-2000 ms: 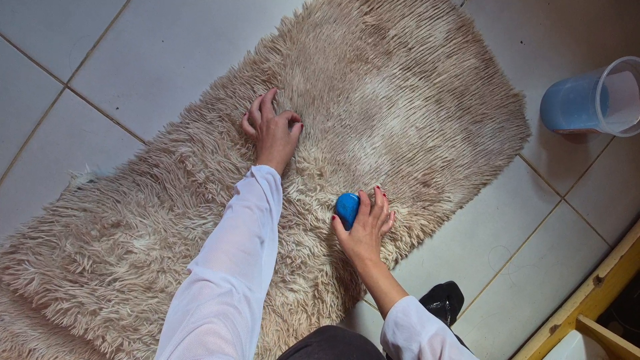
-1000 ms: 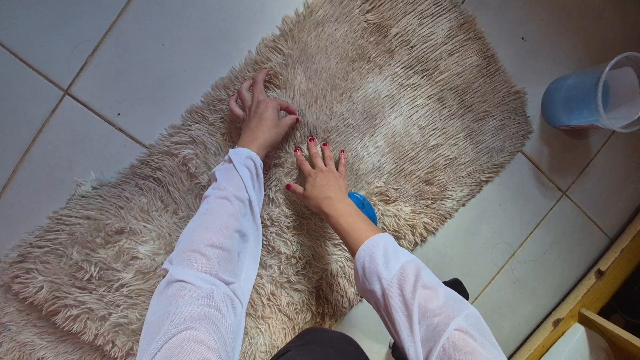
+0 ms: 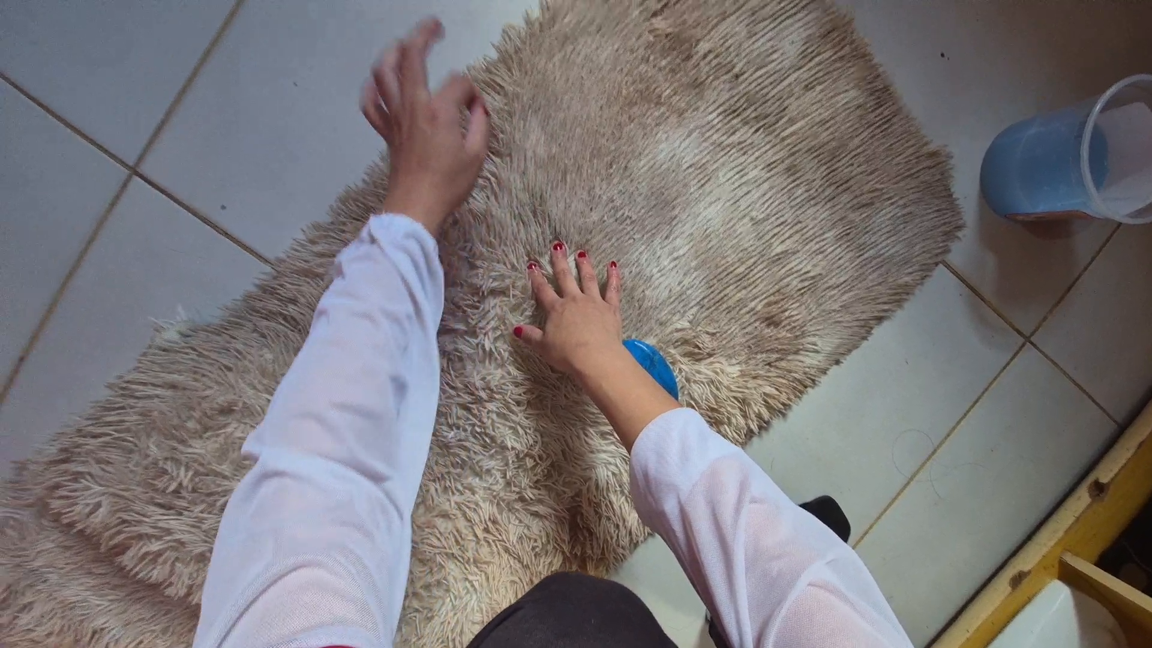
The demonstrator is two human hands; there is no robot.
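A shaggy beige rug [image 3: 738,180] lies spread over the tiled floor, its pile combed flatter and damp-looking at the upper right and fluffier at the lower left. My left hand [image 3: 427,121], slightly blurred, is over the rug's upper left edge with its fingers apart and curled, holding nothing. My right hand [image 3: 576,310] rests palm down on the middle of the rug, fingers spread. Beside its wrist, partly hidden by my forearm, a blue rounded object [image 3: 652,364] sits on the pile; its underside cannot be seen.
A clear plastic container of blue liquid [image 3: 1039,166] stands on the tiles right of the rug. A yellowish wooden frame [image 3: 1048,540] with a white item [image 3: 1057,621] beside it fills the lower right corner. My dark-clothed knee [image 3: 571,616] is at the bottom edge.
My right hand held the blue object two seconds ago; it let go and moved up and left onto the pile. My left hand has moved from the rug's surface toward its upper left edge.
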